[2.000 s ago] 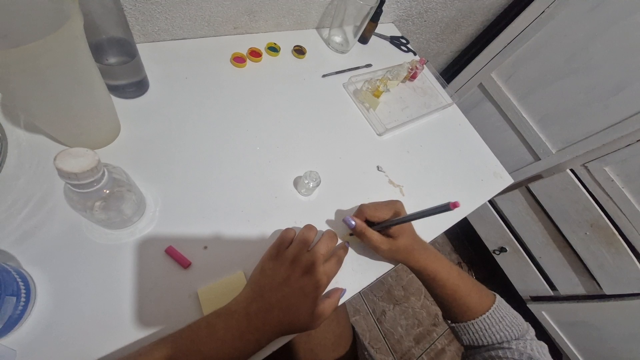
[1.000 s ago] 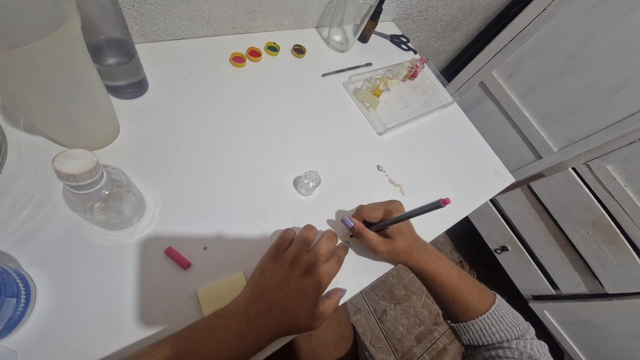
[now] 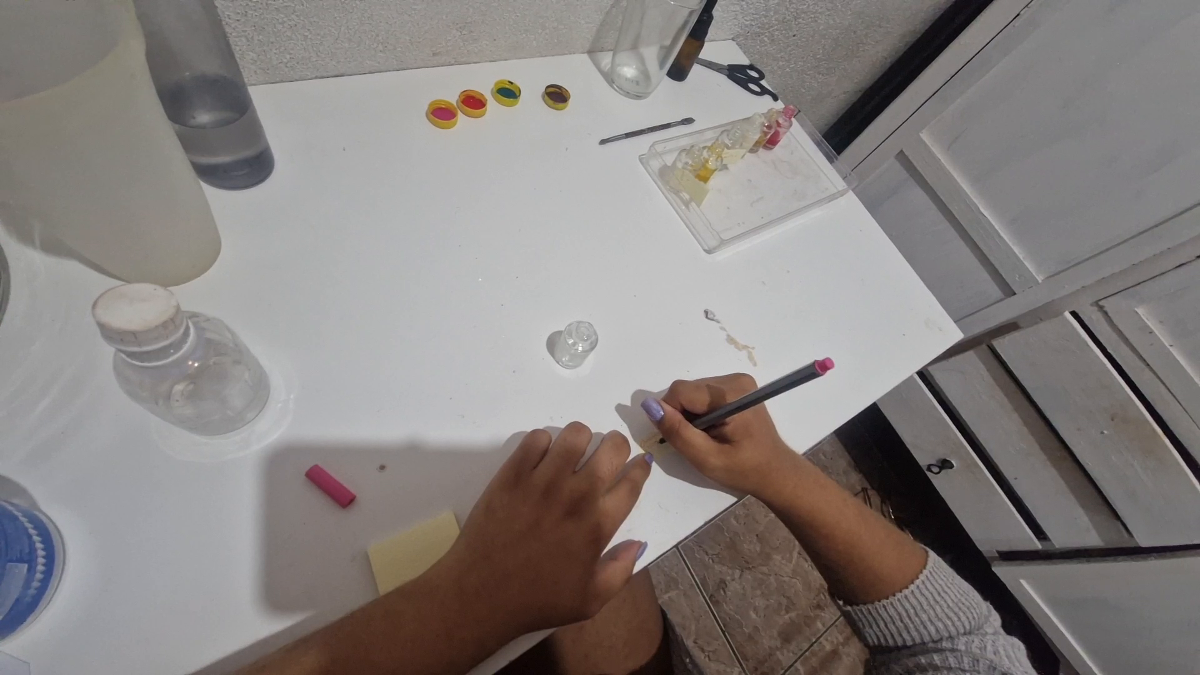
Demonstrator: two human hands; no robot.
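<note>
My right hand (image 3: 727, 431) grips a dark felt-tip pen (image 3: 755, 398) with a pink end, its tip down at a small yellowish paper piece (image 3: 650, 439) near the table's front edge. Palm down, my left hand (image 3: 562, 511) rests on the white table, its fingertips beside that paper; whether it pins anything is hidden. Partly under my left forearm lies a yellow sticky-note pad (image 3: 412, 551). A pink pen cap (image 3: 330, 487) lies left of the pad. Beyond my hands stands a tiny clear glass vial (image 3: 575, 344).
At the back are several small paint pots (image 3: 472, 103), a metal spatula (image 3: 647, 131), black scissors (image 3: 745, 75), a glass jar (image 3: 642, 42) and a clear tray (image 3: 750, 211) holding several small vials. A capped clear bottle (image 3: 192, 366) and a large pitcher (image 3: 94, 150) stand left.
The pen's pink end has shifted slightly left in my right hand since the first frame. My left hand has stayed in place.
</note>
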